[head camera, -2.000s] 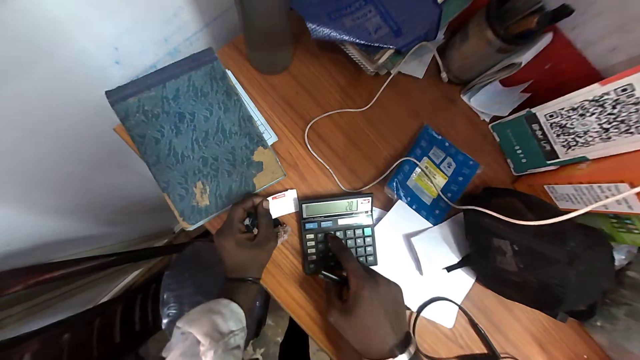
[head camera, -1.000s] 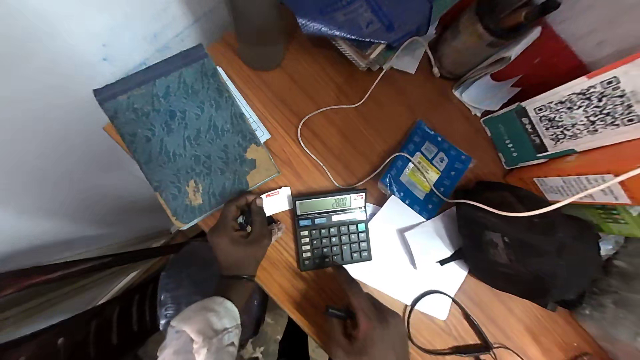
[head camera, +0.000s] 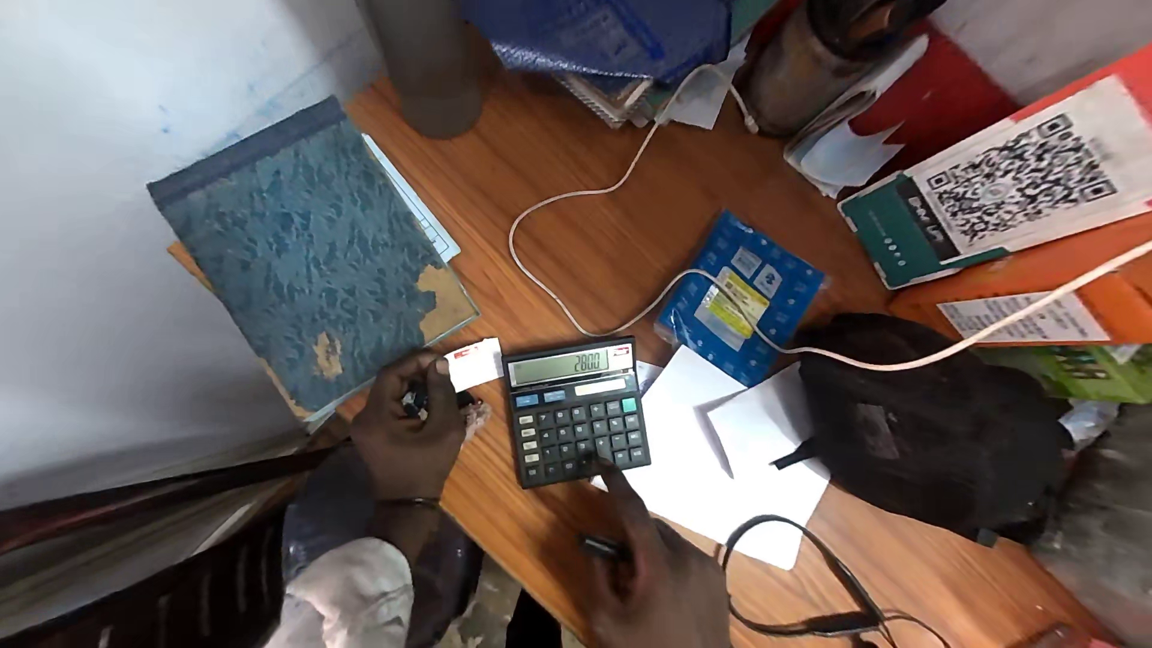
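Note:
A black desk calculator (head camera: 580, 414) lies on the wooden desk with digits lit on its display. My right hand (head camera: 652, 562) reaches over its lower edge, the index fingertip at the bottom keys, while the other fingers are curled around a dark pen (head camera: 605, 546). At the desk's near edge, my left hand (head camera: 414, 432) pinches small dark items too hidden to name. A small white card (head camera: 474, 364) with red print touches its fingertips, just left of the calculator. Beside the left hand is a crumpled clear wrapper (head camera: 477, 418).
A worn blue hardcover ledger (head camera: 306, 243) lies left. Right of the calculator are white papers (head camera: 702, 468), a blue plastic packet (head camera: 747, 297) and a black bag (head camera: 918, 432). A white cable (head camera: 562, 193) crosses the desk; a black cable (head camera: 810, 535) curls near the front. A printed-code stand (head camera: 999, 184) stands right.
My right index finger has moved from below the calculator onto its bottom keys since one second ago. The display digits have changed. My left hand stays near the white card.

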